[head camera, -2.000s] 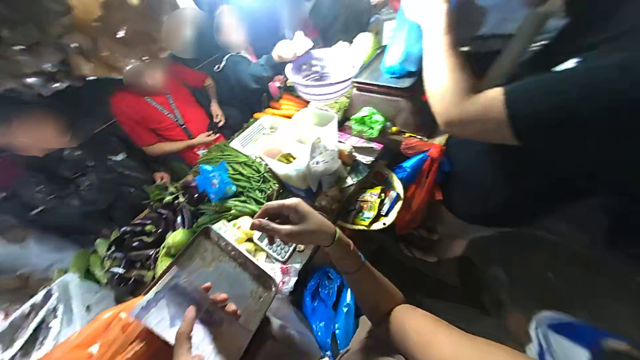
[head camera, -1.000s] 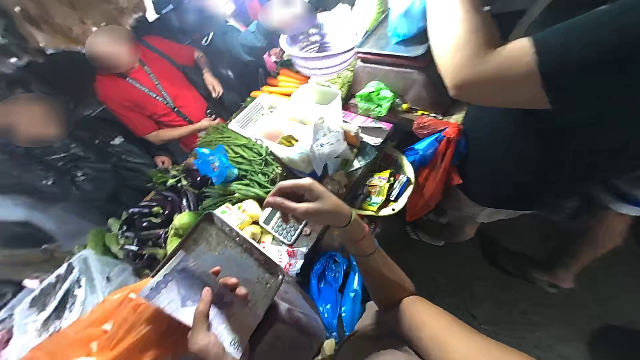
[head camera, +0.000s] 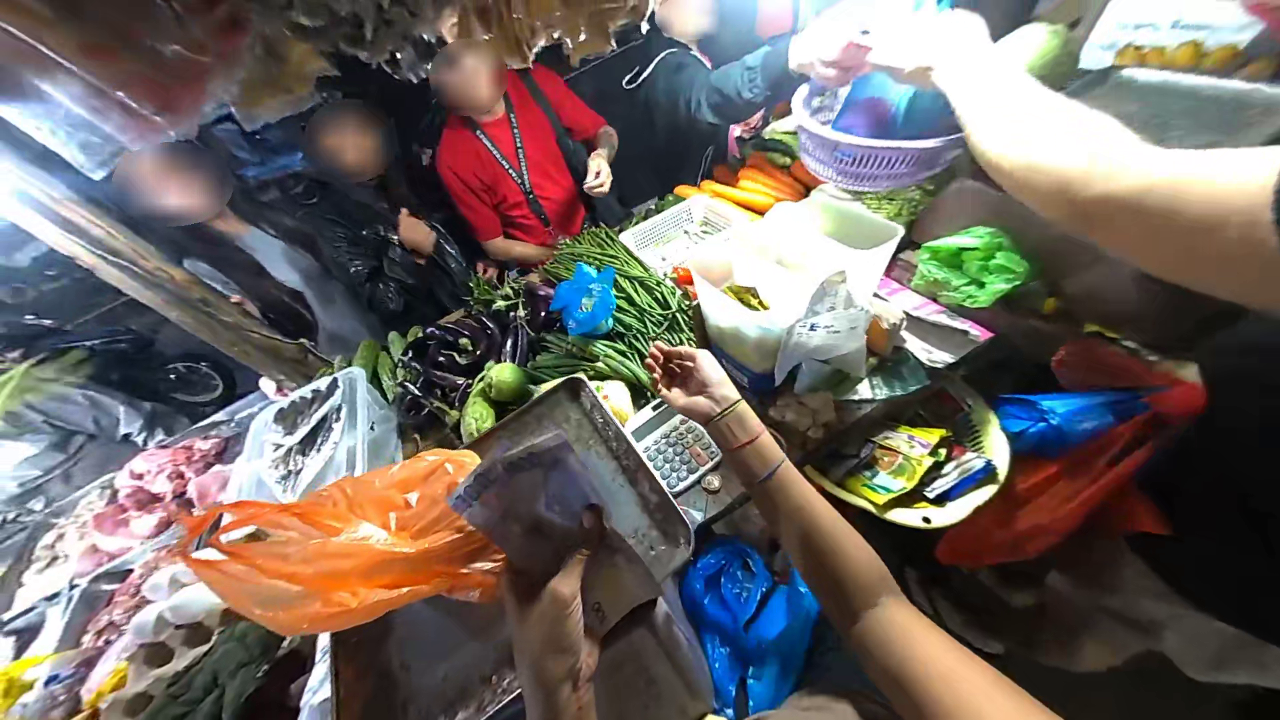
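My left hand, low in the middle, grips a few banknotes, its thumb lying across them. Under the notes is a worn metal tray, and an orange plastic bag lies to their left. My right hand hangs palm up with fingers loosely curled and nothing in it, just above a grey calculator. Bands circle that wrist. A coin lies beside the calculator. Green beans, a blue plastic bag and eggplants are beyond the tray.
Raw meat and a clear plastic tub are at left. Several people stand across the stall; a co-worker's arm reaches in from the right. Carrots, a purple basket, a basket of packets and a blue bag stand around.
The view has swung left, showing the raw meat and more people. My right hand has turned from palm down over the calculator to palm up. My left hand keeps hold of the banknotes.
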